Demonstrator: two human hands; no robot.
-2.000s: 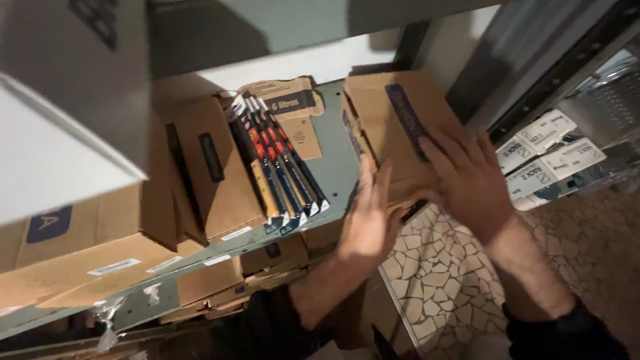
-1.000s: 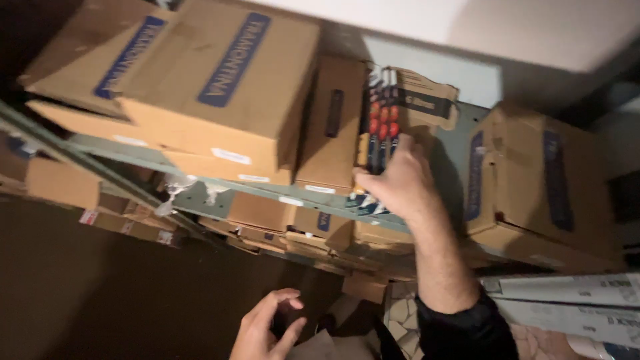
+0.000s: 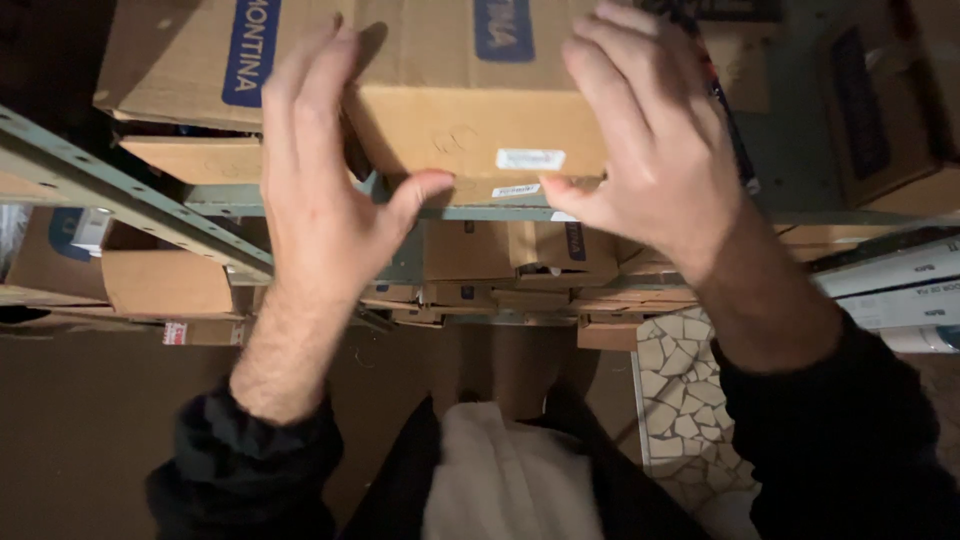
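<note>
A cardboard box with a blue Tramontina mark (image 3: 480,124) sits on the metal shelf at the upper middle. My left hand (image 3: 322,172) is at its left side, fingers up along the side and thumb near the lower front edge. At the right side, my right hand (image 3: 652,142) lies against the box, its thumb at the bottom front edge by a white label. Both hands grip the box between them. Beneath it shows the thin front of another cardboard box (image 3: 469,191). Part of the dark packaged goods (image 3: 731,112) shows behind my right hand.
Another Tramontina box (image 3: 187,67) stands at the left, above an open-topped carton (image 3: 195,157). A perforated metal rail (image 3: 135,195) crosses at the left. At the right are a carton (image 3: 862,112) and long white boxes (image 3: 892,277). Lower shelves hold several cartons (image 3: 469,251).
My right hand has left the packaged goods and is now on the box's right side. My left hand has risen from low in the view to its left side. The view has shifted left.
</note>
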